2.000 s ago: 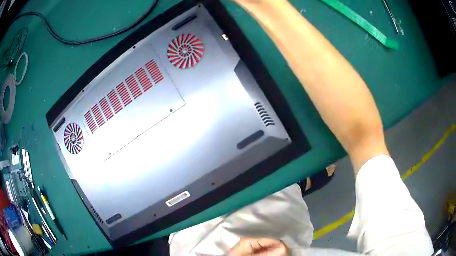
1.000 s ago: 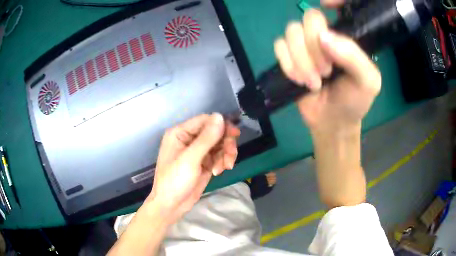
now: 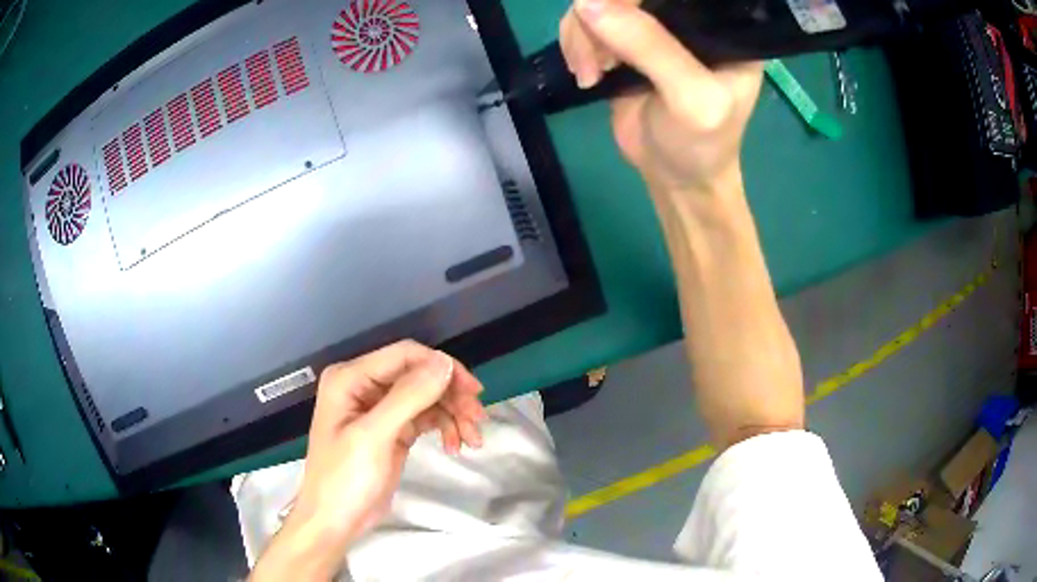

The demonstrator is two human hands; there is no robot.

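Observation:
The grey laptop [image 3: 273,256] lies upside down, with red-lined round fan grilles, a slotted access panel [image 3: 227,148] and a white barcode label [image 3: 284,384]. My right hand [image 3: 688,108] is closed around a thick black electric screwdriver [image 3: 785,32], whose body runs off the top right. Its narrow nose points left and meets the laptop near its upper right edge; the exact contact is too small to tell. My left hand [image 3: 392,415] is near the laptop's front edge, fingers curled and thumb against them. I cannot tell if it holds something small.
A black pad [image 3: 586,290] lies under the laptop on the green bench mat [image 3: 637,273]. A green strip [image 3: 802,100] and a thin silver tool [image 3: 845,82] lie beyond my right wrist. A black box [image 3: 955,136] stands at the right. Grey floor with a yellow line shows below.
My right hand has come in with the screwdriver, and its nose has moved up along the laptop's right edge. My left hand has drawn back from the laptop towards my lap. The view has shifted.

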